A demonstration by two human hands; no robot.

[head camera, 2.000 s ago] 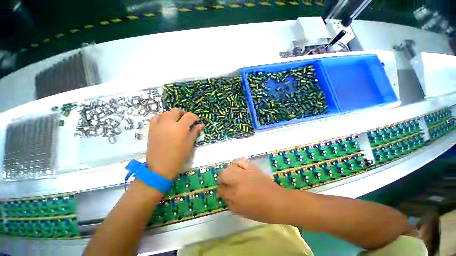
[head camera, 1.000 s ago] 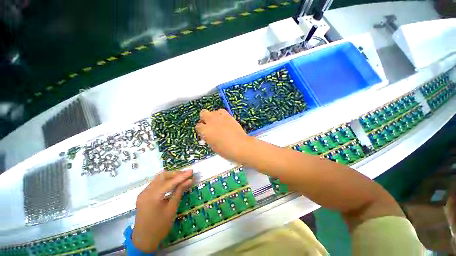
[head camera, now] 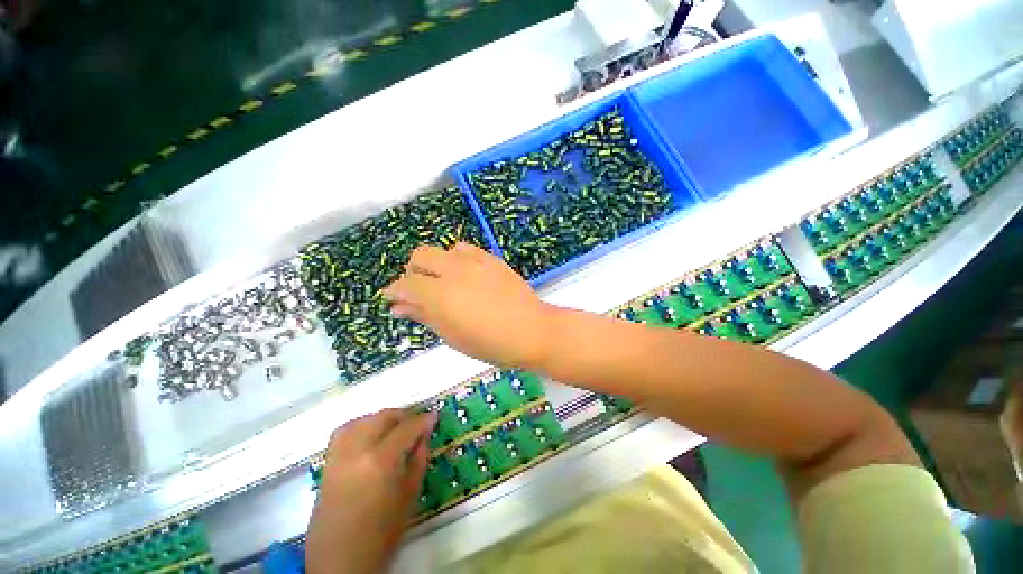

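Observation:
My left hand (head camera: 368,477) is over the left part of a green circuit board panel (head camera: 494,432), thumb and fingertips close together at its top row. Whether they hold a part is too small to tell. My right hand (head camera: 477,305) reaches across to the pile of dark green capacitors with yellow-green stripes (head camera: 376,241), fingertips down among them. Whether it grips one is hidden. More capacitors (head camera: 623,185) lie in the near-left section of the blue bin (head camera: 675,146). The panel carries two rows of small boards with small parts on them.
Silver metal pieces (head camera: 230,325) lie left of the pile. Grey ribbed blocks stand at the left (head camera: 90,443) and behind (head camera: 129,269). More panels (head camera: 881,213) line the track on both sides. White equipment (head camera: 617,34) stands behind the bin.
My left hand has gone from the pile to the panel, and my right hand from the panel to the pile. In the last second both shifted only slightly, and the view moved.

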